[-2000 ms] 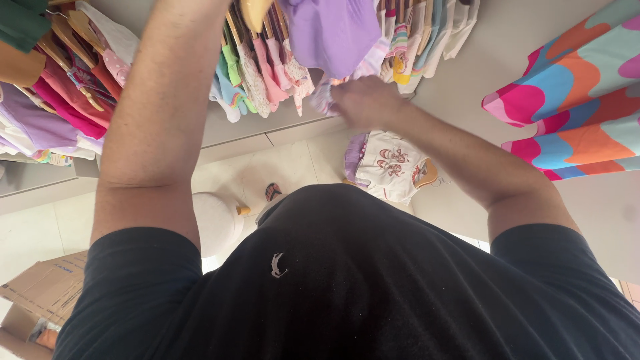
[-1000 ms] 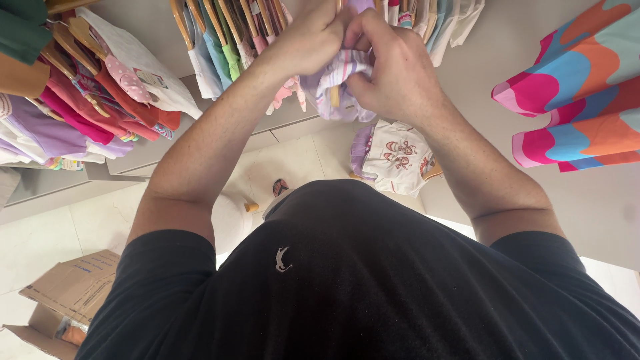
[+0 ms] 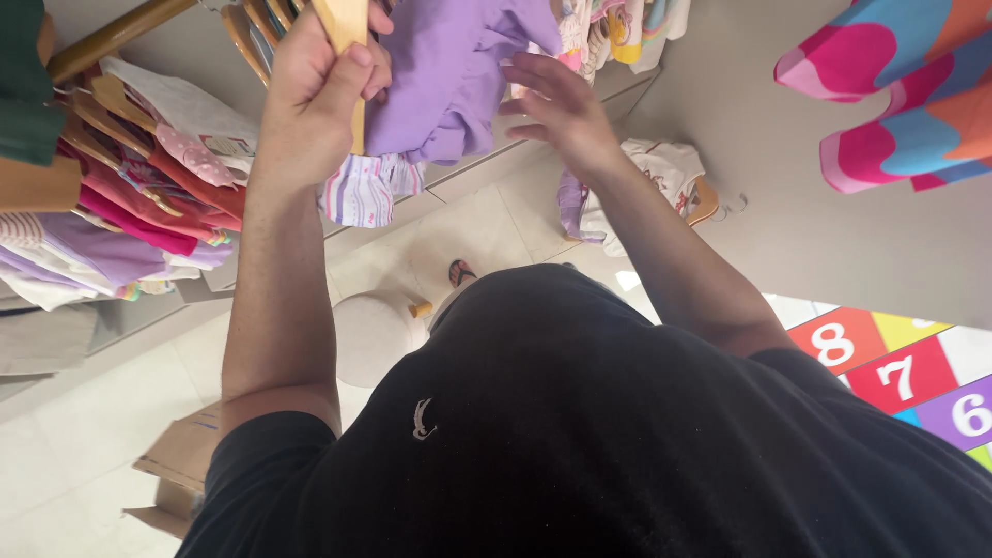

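My left hand [image 3: 329,85] is closed around a light wooden hanger [image 3: 346,27] at the upper middle. Against that hanger hangs a purple garment [image 3: 442,77], with striped white and purple shorts [image 3: 363,192] below it. Just right of the purple cloth, my right hand [image 3: 554,108] has its fingers spread and holds nothing. Whether its fingertips touch the cloth I cannot tell. Behind my right forearm lies a white printed garment [image 3: 666,167] on a wooden hanger [image 3: 704,201].
Clothes on wooden hangers [image 3: 101,124] crowd the left side. More small garments [image 3: 620,31] hang at the top. Colourful wavy-patterned cloth [image 3: 891,85] is at the upper right. A round pale stool [image 3: 376,337] and an opened cardboard box [image 3: 182,457] stand on the floor. A numbered mat [image 3: 899,376] lies right.
Both hands were together at the striped cloth one second ago. Now they are apart, my left hand on the hanger and my right hand off the striped cloth with its fingers spread.
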